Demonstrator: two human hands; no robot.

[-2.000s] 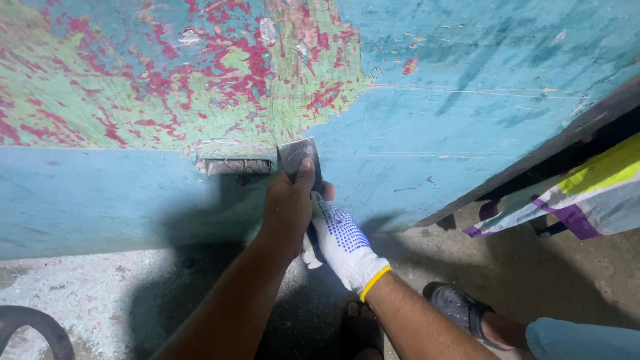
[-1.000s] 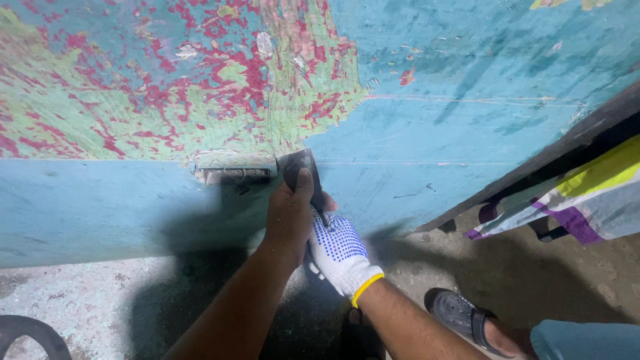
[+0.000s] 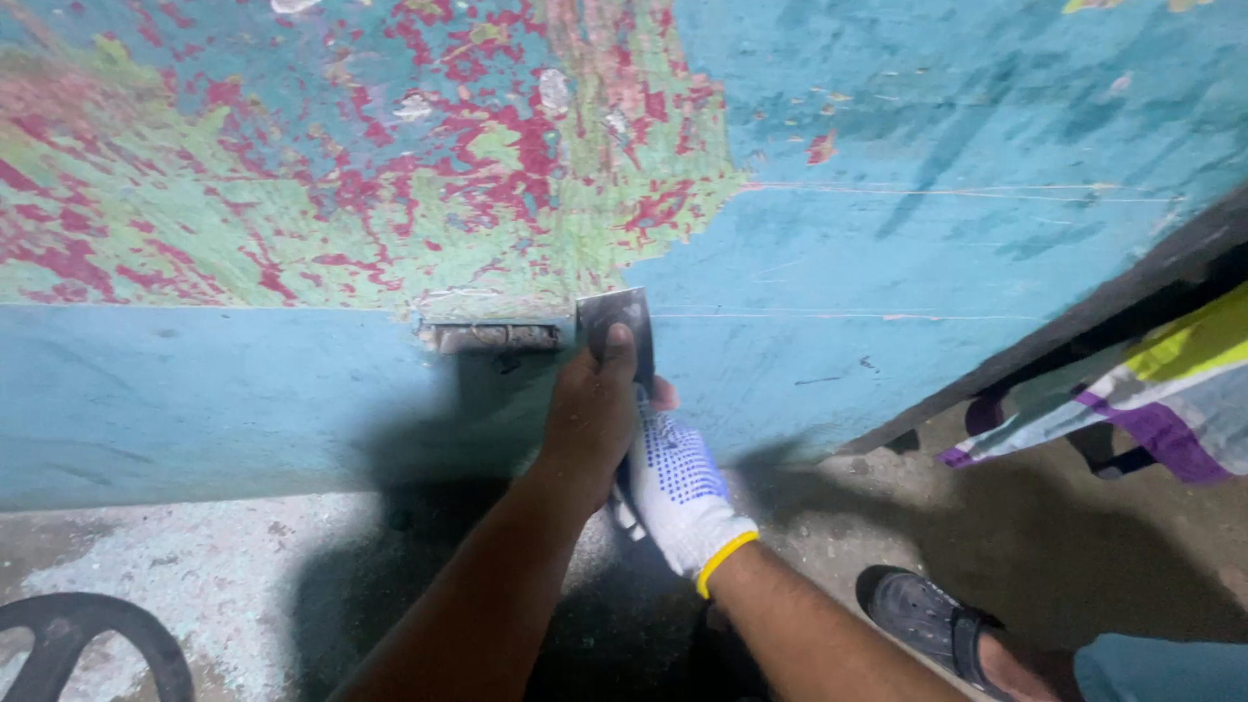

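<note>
My bare left hand (image 3: pixel 592 414) grips a flat metal scraper (image 3: pixel 624 310), its thumb pressed on the blade. Just below and to the right, my right hand (image 3: pixel 680 480), in a white knit glove with blue dots and a yellow cuff, is closed around the scraper's handle, which is mostly hidden. The blade's edge lies against the painted wall (image 3: pixel 858 263), at the lower border of a patch of exposed green and red paint (image 3: pixel 487 205). Left of the blade, a narrow recessed slot (image 3: pixel 497 338) with rough edges sits in the blue paint.
Pale paint flakes (image 3: pixel 224 575) cover the floor at lower left, near a black curved object (image 3: pixel 107 619). At right hangs a yellow, white and purple cloth or bag (image 3: pixel 1160 400). A person's foot in a dark clog (image 3: pixel 921 619) stands at lower right. A dark edge borders the wall.
Both hands stay on the scraper. The blade has shifted slightly against the wall, while the grip looks much the same.
</note>
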